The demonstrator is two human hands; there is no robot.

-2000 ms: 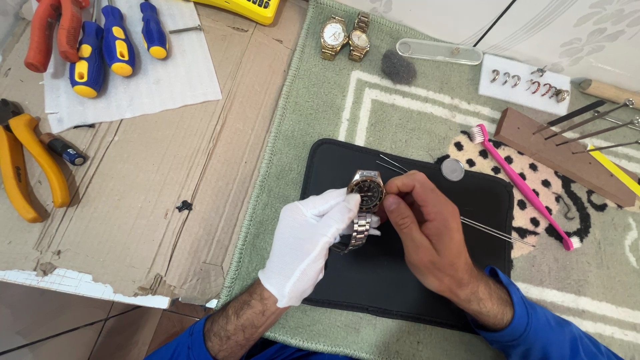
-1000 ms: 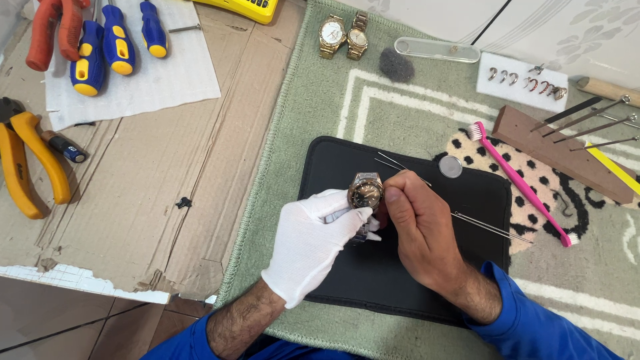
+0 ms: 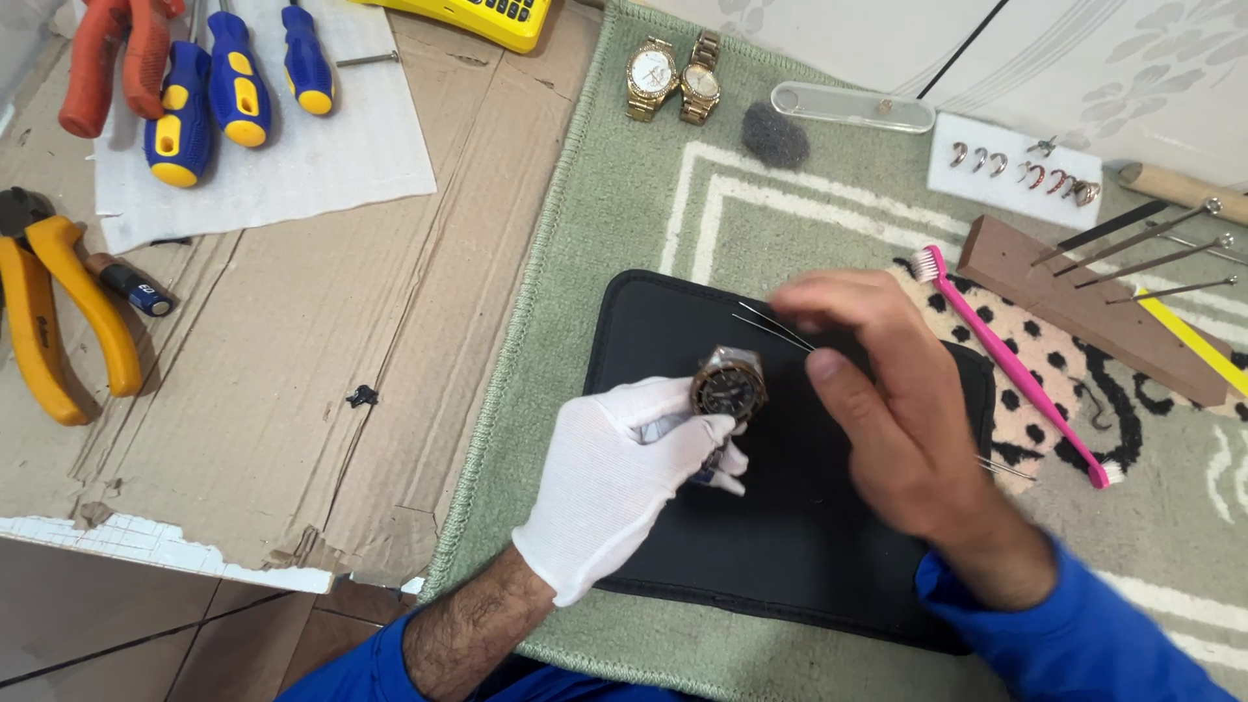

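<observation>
A wristwatch with a dark dial and metal bracelet (image 3: pixel 728 390) is held in my left hand (image 3: pixel 624 468), which wears a white glove. Its dial faces up, over a black mat (image 3: pixel 760 546). My bare right hand (image 3: pixel 882 400) is apart from the watch, to its right, with fingers spread and slightly blurred; nothing shows between them. Beneath that hand thin metal tweezers or rods (image 3: pixel 770 327) lie on the mat, their middle hidden and their far ends showing past the wrist.
Right of the mat lie a pink double-ended brush (image 3: pixel 1014 366) and a brown block (image 3: pixel 1082 302) with thin metal tools. Farther back are two gold-tone watches (image 3: pixel 651 78), grey steel wool (image 3: pixel 775 135), a clear case (image 3: pixel 853 105) and rings on a white pad (image 3: pixel 1014 166). Yellow-handled pliers (image 3: pixel 58 312) and screwdrivers (image 3: pixel 237 83) lie left.
My right hand has let go of the watch's side and moved a little to the right, its fingers now spread. The left hand still holds the watch.
</observation>
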